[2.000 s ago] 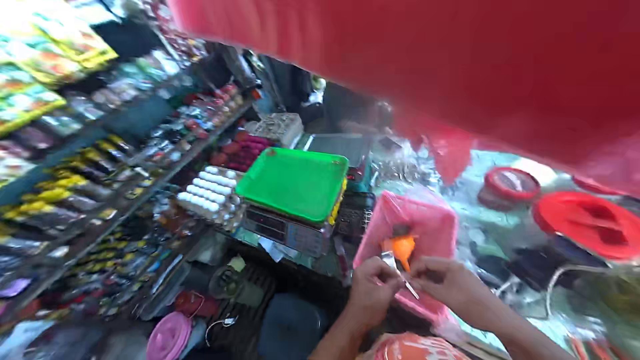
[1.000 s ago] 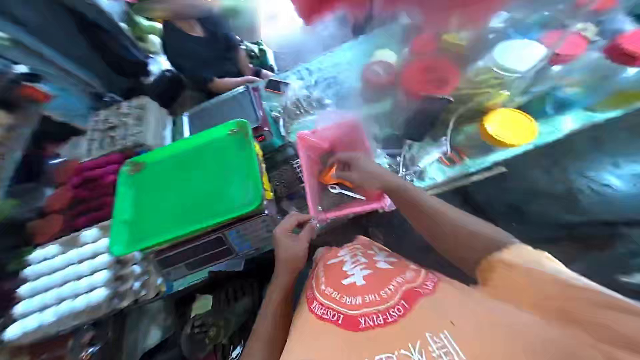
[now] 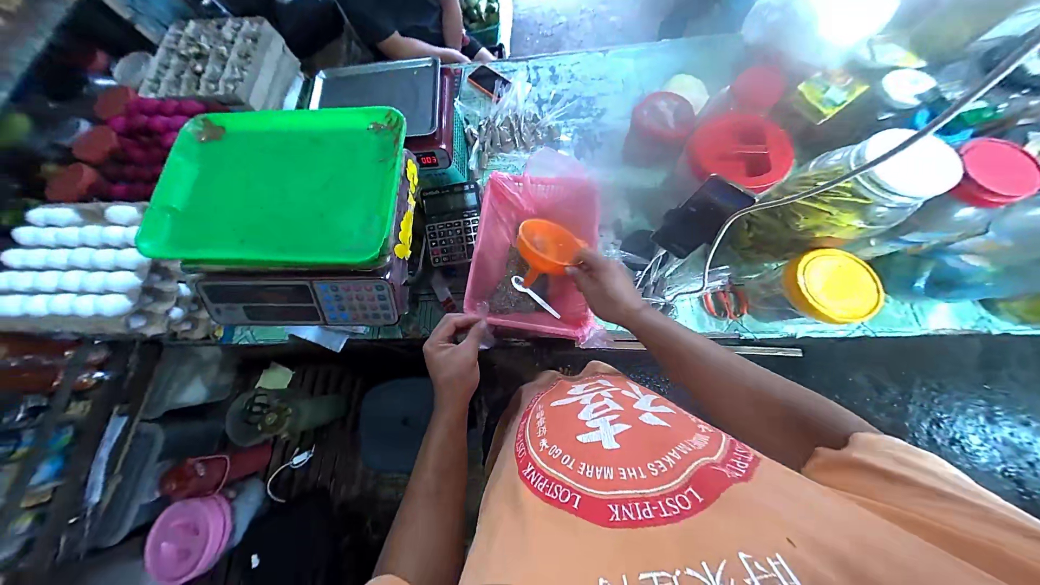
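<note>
My right hand [image 3: 601, 284] pinches the rim of an orange plastic funnel [image 3: 546, 244], held over a pink plastic basket [image 3: 532, 327] lined with a clear bag. Under the funnel, a white plastic spoon [image 3: 536, 296] lies on dark, fine contents [image 3: 510, 284] in the basket. At the basket's near left corner, my left hand [image 3: 455, 345] has thumb and forefinger together on a bit of clear plastic film [image 3: 485, 333]. Whether that film belongs to the basket's liner, I cannot tell.
Left of the basket are a calculator [image 3: 452, 223] and a scale [image 3: 296, 302] bearing a green tray [image 3: 276, 187]. White eggs [image 3: 73, 280] sit farther left. Lidded jars [image 3: 833, 284], a black object [image 3: 703, 215] and a cable [image 3: 853, 166] lie right. A person [image 3: 414, 28] is across the counter.
The view has shifted a lot. Two seconds ago both hands were together above the basket, at a small pale item; now they are apart, and the funnel, then lying in the basket, is lifted in my right hand.
</note>
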